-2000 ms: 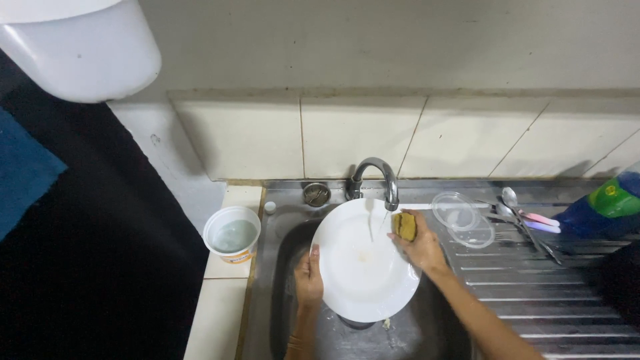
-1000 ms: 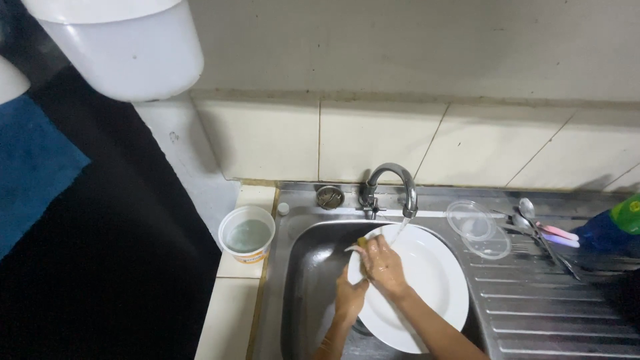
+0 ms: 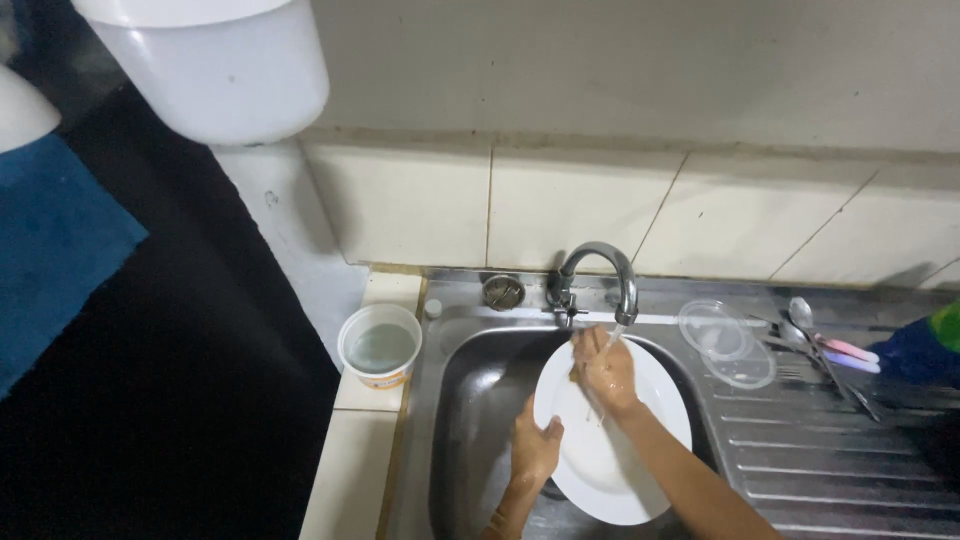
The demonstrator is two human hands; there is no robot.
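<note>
A white plate point(image 3: 600, 465) is tilted over the steel sink basin point(image 3: 480, 390). My left hand point(image 3: 536, 446) grips its left rim, the thumb on the upper face. My right hand point(image 3: 607, 371) presses a sponge point(image 3: 575, 373) against the upper part of the plate; the fingers hide most of the sponge. Water runs from the curved chrome faucet point(image 3: 604, 251) onto my right hand.
A white tub point(image 3: 380, 311) of cloudy liquid stands on the tiled ledge left of the sink. Clear plastic lids point(image 3: 716, 330), spoons point(image 3: 801, 313), a fork and pink-handled cutlery point(image 3: 847, 349) lie on the ribbed drainboard point(image 3: 810, 465). A white container point(image 3: 217, 82) hangs upper left.
Two seconds ago my right hand was at the plate's upper right edge with the sponge; now it is on the plate's upper face. My left hand remains at the left rim.
</note>
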